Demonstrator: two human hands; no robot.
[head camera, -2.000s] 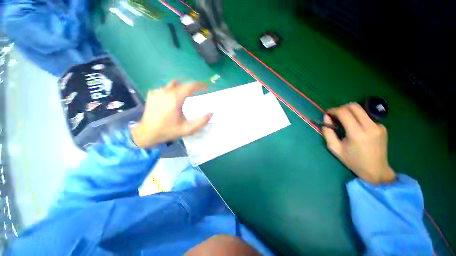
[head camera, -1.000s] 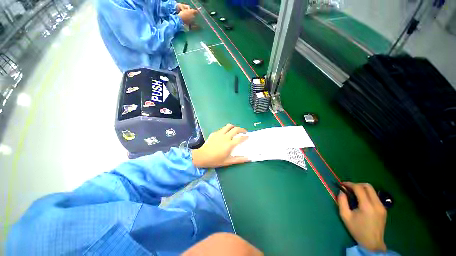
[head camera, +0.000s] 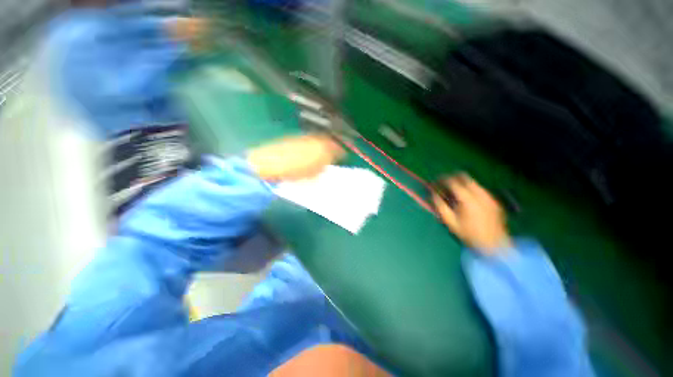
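Note:
The frame is strongly blurred. A white paper sheet (head camera: 341, 197) lies on the green mat (head camera: 376, 276) in front of me. My left hand (head camera: 297, 157) is stretched over the sheet's far left edge, near the foot of the metal post; whether it holds anything is too blurred to tell. My right hand (head camera: 472, 211) is at the red lines on the right, curled, with a small dark thing (head camera: 446, 193) at its fingertips. I cannot tell what that thing is.
A metal post (head camera: 332, 66) stands at the far side, with blurred small parts (head camera: 311, 110) at its foot. Black stacked trays (head camera: 546, 110) fill the right back. A blurred unit (head camera: 391, 135) lies beyond the red lines. A dark bin (head camera: 151, 158) and a blue-sleeved person (head camera: 111, 70) are at the left.
My left hand has moved from the sheet's near left side towards the post's foot. The camera view has turned and blurred. My right hand still has the dark thing at the red lines.

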